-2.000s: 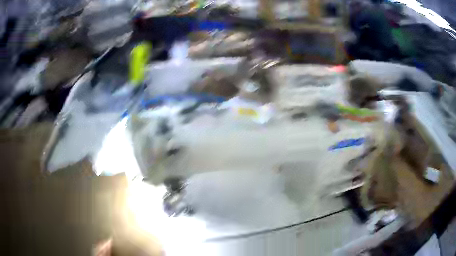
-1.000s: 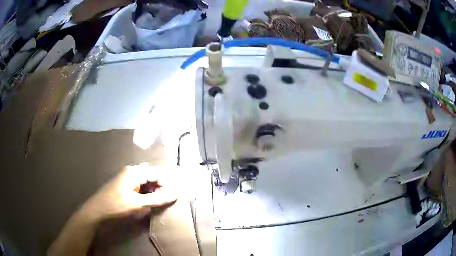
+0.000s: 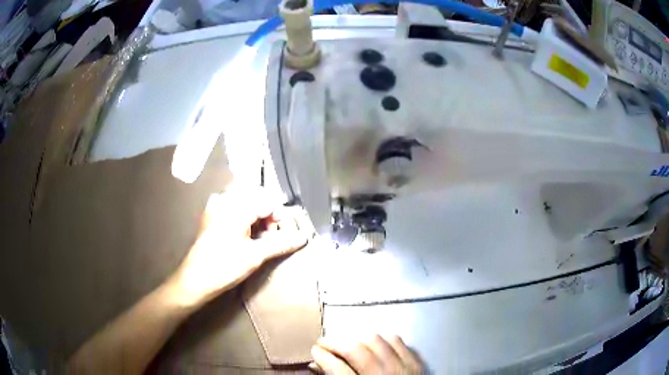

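Observation:
A brown pocket piece (image 3: 284, 315) with an angled lower corner and stitched edge lies on the large brown garment panel (image 3: 110, 220), left of the needle area. My left hand (image 3: 235, 242) is bent over its upper end, thumb and fingers together on the cloth beside the machine head; lamp glare washes out the fingertips. My right hand (image 3: 367, 357) is cut off by the bottom edge, thumb at the piece's lower right corner, fingers over the white table. The off-white sewing machine head (image 3: 455, 161) stands to the right, with the knurled knob (image 3: 372, 239) low on it. The needle is not clear.
The glaring lamp (image 3: 198, 150) is left of the head. A cream ribbed post (image 3: 299, 36) rises on top. A white box with yellow label (image 3: 569, 67) and a control panel (image 3: 637, 44) are at the back right. Clear film (image 3: 110, 106) edges the brown stack at left.
The view has steadied and tilted down, so the machine sits higher in it. My left hand and the pocket piece are closer to the needle area. My right hand has come in at the bottom.

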